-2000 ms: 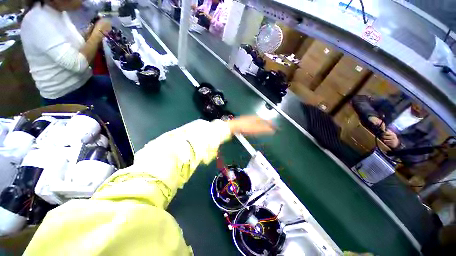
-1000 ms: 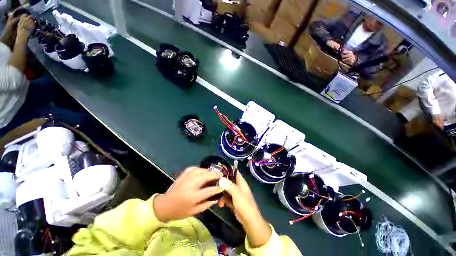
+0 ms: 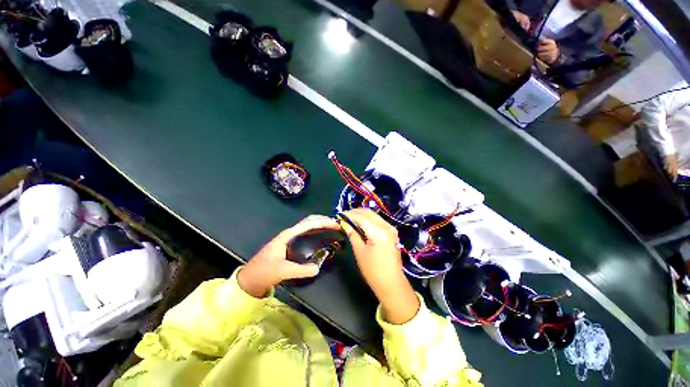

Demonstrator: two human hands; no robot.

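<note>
My left hand (image 3: 276,257) holds a black camera ball module (image 3: 314,248) near the bench's front edge, thumb on its near side. My right hand (image 3: 372,246) is at the module's right side and pinches a thin dark piece, perhaps a cable or small tool. Several white camera housings with black open interiors stand in a row to the right; the nearest one (image 3: 368,193) has red wires with a white plug rising from it. White mounting brackets (image 3: 446,193) stick out behind them. Another black module (image 3: 286,177) lies on the green bench, board up.
Three black modules (image 3: 266,45) sit by the white strip at the back. More units (image 3: 102,41) stand at far left. A carton of housings (image 3: 172,280) is at lower left. A loose white cord bundle (image 3: 588,346) lies right. A person's hand (image 3: 548,51) shows across the bench.
The view has shifted. My left hand now cups the module and its rounded black side shows. My right hand has moved to its upper right with a thin dark piece between the fingers.
</note>
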